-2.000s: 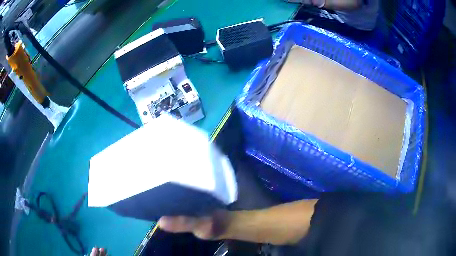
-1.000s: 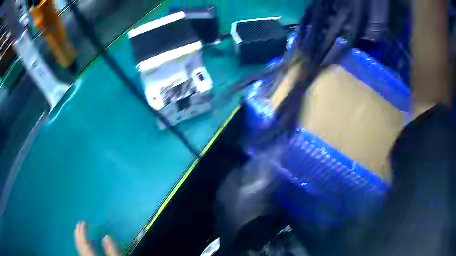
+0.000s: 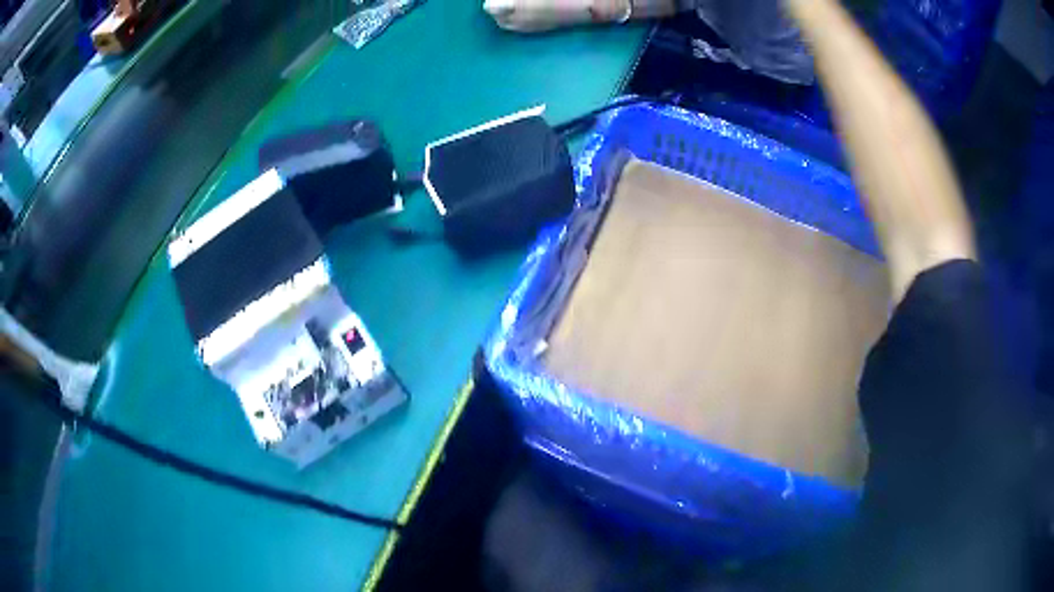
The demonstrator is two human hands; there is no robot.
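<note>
Neither of my hands is in view. My bare right forearm runs up the right side, its hand cut off by the top edge. The blue crate (image 3: 682,457), wrapped in clear film, has a flat tan cardboard sheet (image 3: 717,312) in it. Left of it, a black housing (image 3: 503,174) with a white plate edge lies on the green mat. A second black housing (image 3: 335,174) lies further left, partly behind the white and black screw feeder (image 3: 277,318). The feeder's open front shows a small mechanism.
Another person's hand (image 3: 555,12) rests on the mat (image 3: 462,58) at the top. A black cable (image 3: 231,468) crosses the lower left. A yellow-striped mat edge (image 3: 433,474) runs beside the crate. More blue crate (image 3: 942,46) shows at top right.
The white-plated box held by my right hand two seconds ago is out of view. My right arm has swung up and right. My left fingers have left the picture. The view has shifted.
</note>
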